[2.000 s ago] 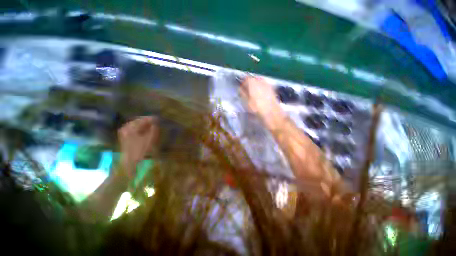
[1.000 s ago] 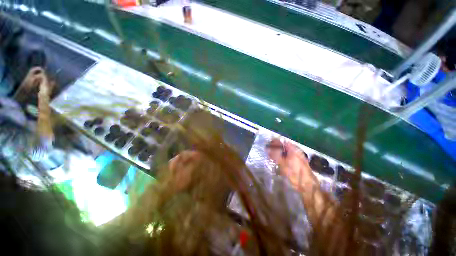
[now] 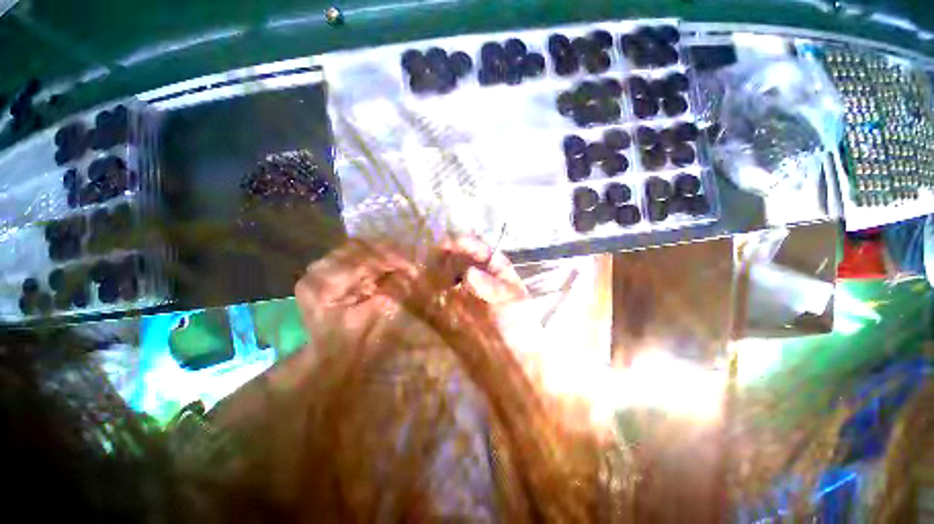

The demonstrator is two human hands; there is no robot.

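Note:
My left hand (image 3: 353,287) is closed, fingers curled, at the front edge of the ledge, partly behind hanging hair. My right hand (image 3: 483,268) is beside it, fingers bent around a thin grey tool (image 3: 500,242) whose tip points up. A small dark thing shows between the hands, too blurred to name; what my left fingers hold is hidden. Behind them lies a clear compartment tray (image 3: 461,133) with black discs (image 3: 594,155) in clusters at its right and along its back row.
A heap of tiny dark pieces (image 3: 287,176) lies on a dark mat (image 3: 210,133). A second clear tray (image 3: 31,169) is far left. A crumpled plastic bag (image 3: 773,128), dotted tray (image 3: 886,123) and brown cardboard box (image 3: 671,297) are right. Hair crosses the view.
The view has swung and sharpened. My right hand has come from the right-hand tray to beside my left hand at the ledge's front edge. Another person's hands at the left have left the view.

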